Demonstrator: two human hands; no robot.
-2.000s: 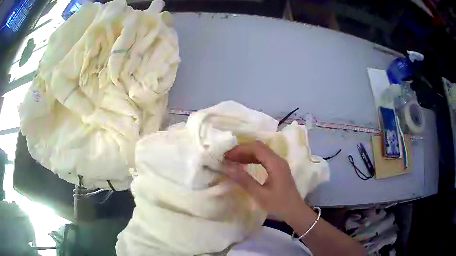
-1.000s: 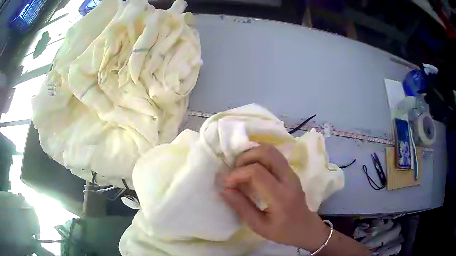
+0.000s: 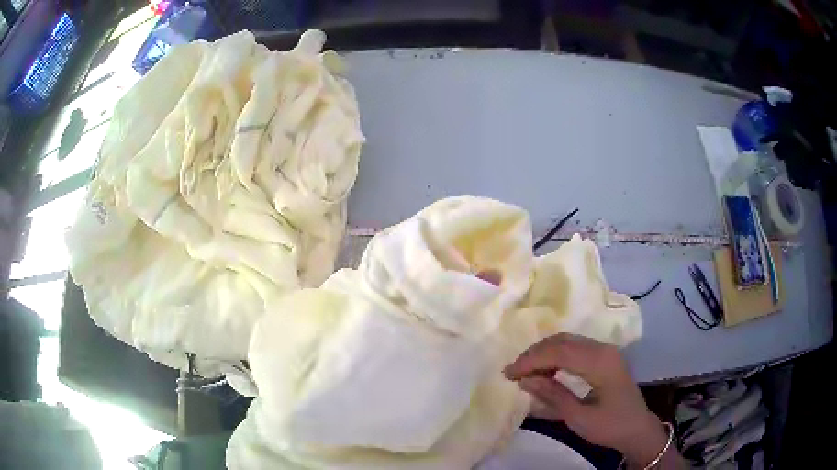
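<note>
A cream top (image 3: 385, 367) lies bunched in front of me, partly over the table's near edge, its opening standing up in a rounded fold. A fingertip of my left hand (image 3: 489, 276) shows inside that opening; cloth hides the rest. My right hand (image 3: 587, 390) is at the top's right side, fingers curled, with a small white block (image 3: 574, 384) in it. Black cord ends (image 3: 557, 229) stick out beyond the top.
A big cream garment pile (image 3: 220, 202) covers the table's left end. A tape measure (image 3: 661, 239) lies along the table. Right are black snips (image 3: 705, 289), a phone-like rectangle (image 3: 747, 243) on brown card (image 3: 748, 301), a tape roll (image 3: 785, 206) and a blue spray bottle (image 3: 753, 124).
My right hand has moved right and down, off the middle of the top. The folded opening has been turned up and rounded, and a left fingertip now shows in it.
</note>
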